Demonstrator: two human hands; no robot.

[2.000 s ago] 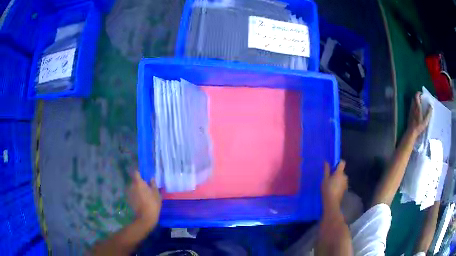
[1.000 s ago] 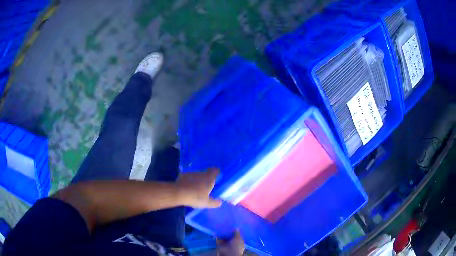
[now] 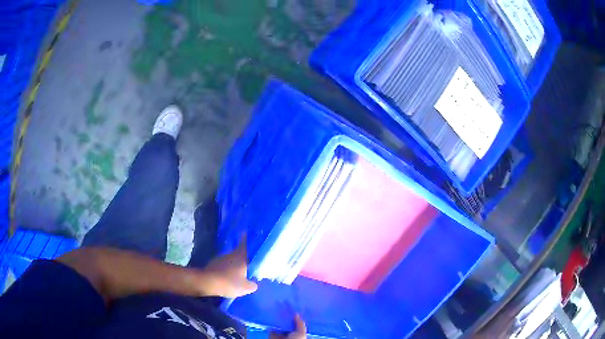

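Observation:
A blue crate [image 3: 440, 261] lies at a slant in front of me. Several whitish slabs [image 3: 312, 222] stand on edge along its left inner wall, and a pink liner [image 3: 371, 215] shows on its bottom. My left hand [image 3: 231, 273] grips the crate's left near corner at the rim. My right hand [image 3: 292, 329] is mostly cut off by the bottom edge; its fingers hook over the near rim.
Another blue crate [image 3: 361, 66], full of grey slabs under a white label [image 3: 469, 112], stands beyond, with more crates behind. A white shoe [image 3: 168, 122] is on the floor at left. White sheets [image 3: 540, 308] and a bench edge [image 3: 576, 215] are at right.
The view has swung round since two seconds ago, and the held crate now lies slanted. My right hand has gone from its right side to the near rim. My left hand keeps hold.

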